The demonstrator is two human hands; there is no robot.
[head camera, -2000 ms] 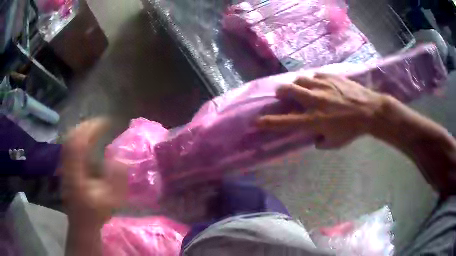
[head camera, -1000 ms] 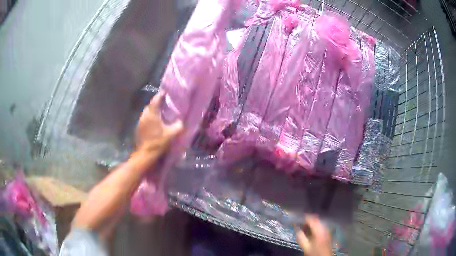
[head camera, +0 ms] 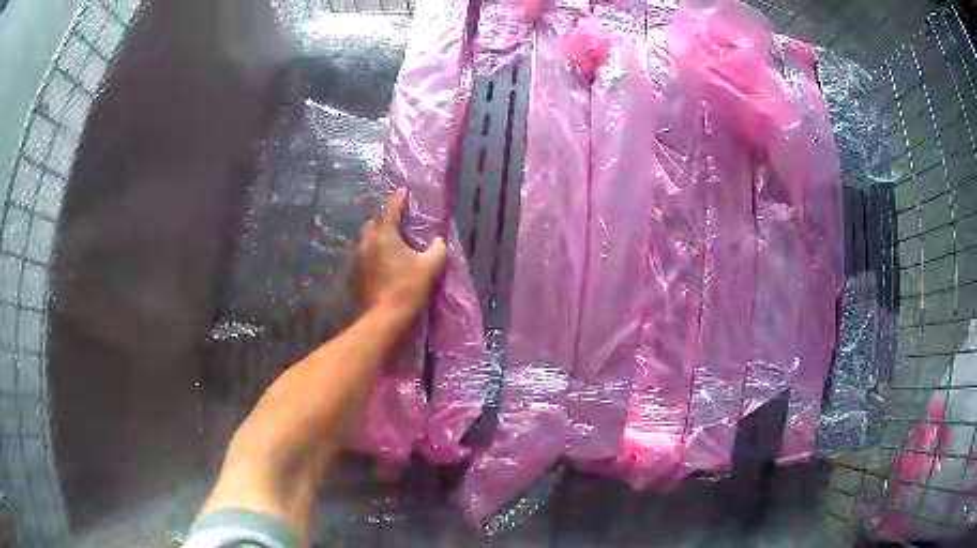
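My left hand (head camera: 402, 262) is on a pink wrapped bundle (head camera: 429, 123), with thumb and fingers about its lower half. This bundle lies at the left end of a row of pink wrapped bundles (head camera: 670, 246) inside the wire mesh cage. Dark slotted strips (head camera: 493, 182) show bare of pink film just right of the held bundle. Crumpled pink film (head camera: 729, 64) lies on top of the row at the upper right. The underside of the held bundle is hidden. My right hand is not in view.
The wire mesh cage (head camera: 927, 214) surrounds the bundles, its left wall (head camera: 38, 236) curving along the picture's edge. Clear plastic (head camera: 311, 203) lies left of the row over dark material. A clear sack with pink contents (head camera: 943, 466) stands outside at the lower right.
The pink bundle has moved from above the table area into the cage and now lies beside the row. My left hand stays on it. My right hand has left the view.
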